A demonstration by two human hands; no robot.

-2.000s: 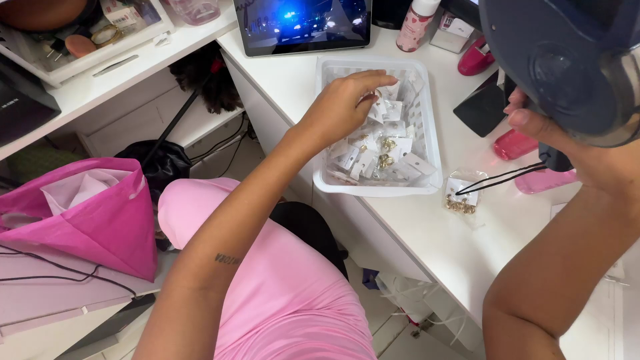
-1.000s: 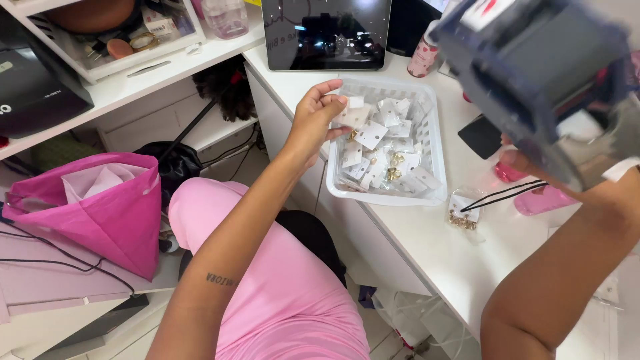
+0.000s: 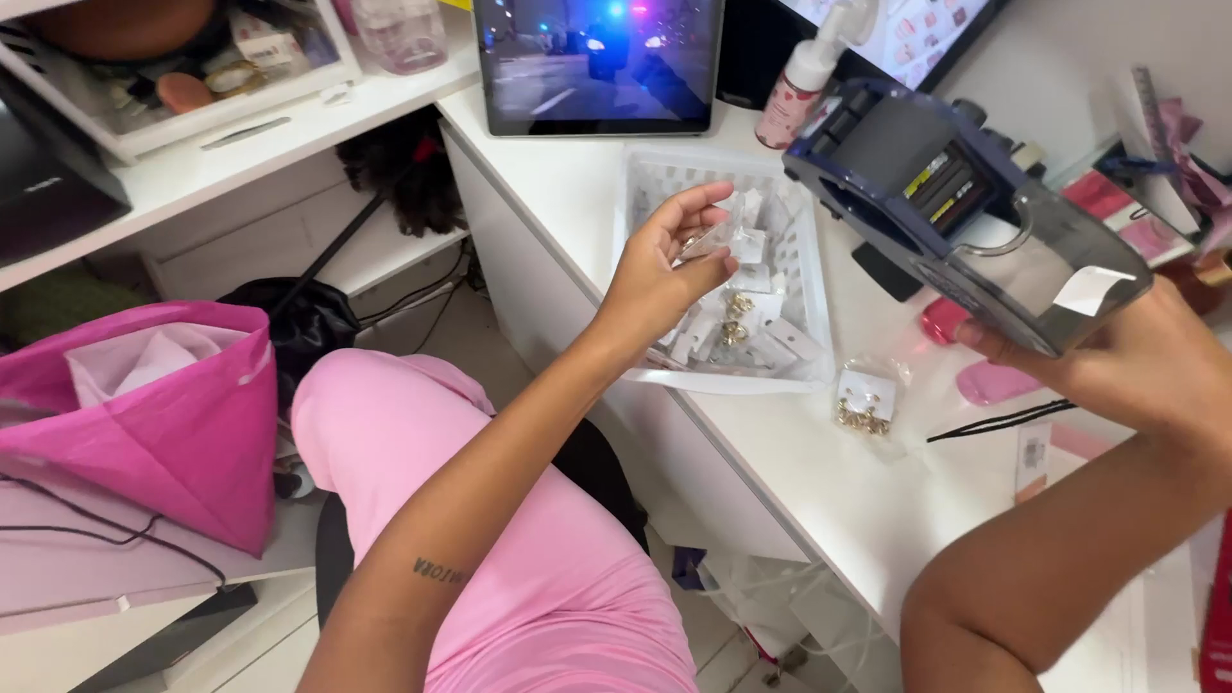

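Observation:
My left hand [image 3: 674,255] is over the left side of a white plastic basket [image 3: 818,332], its fingers closed on a clear plastic packet [image 3: 707,241]. In the basket lie several bagged white cards, some with gold-coloured jewellery [image 3: 736,318]. My right hand [image 3: 1126,356] holds up a dark blue handheld label printer [image 3: 924,192] with a smoky clear cover and a white label [image 3: 1092,289] at one end. A black cord loop [image 3: 1001,421] hangs below it. On the desk between basket and cord lies a bagged card with gold-coloured earrings [image 3: 864,402].
A tablet [image 3: 602,67] stands behind the basket, with a pump bottle [image 3: 794,101] to its right. A black flat object [image 3: 885,272], a red bottle [image 3: 938,320] and a pink bottle [image 3: 996,382] lie beneath the printer. A pink bag [image 3: 192,423] stands at left, beyond my knees.
The printer has turned and come lower and further into view. My left hand, earlier holding a white card at the basket's left edge, now has a clear packet in its fingers.

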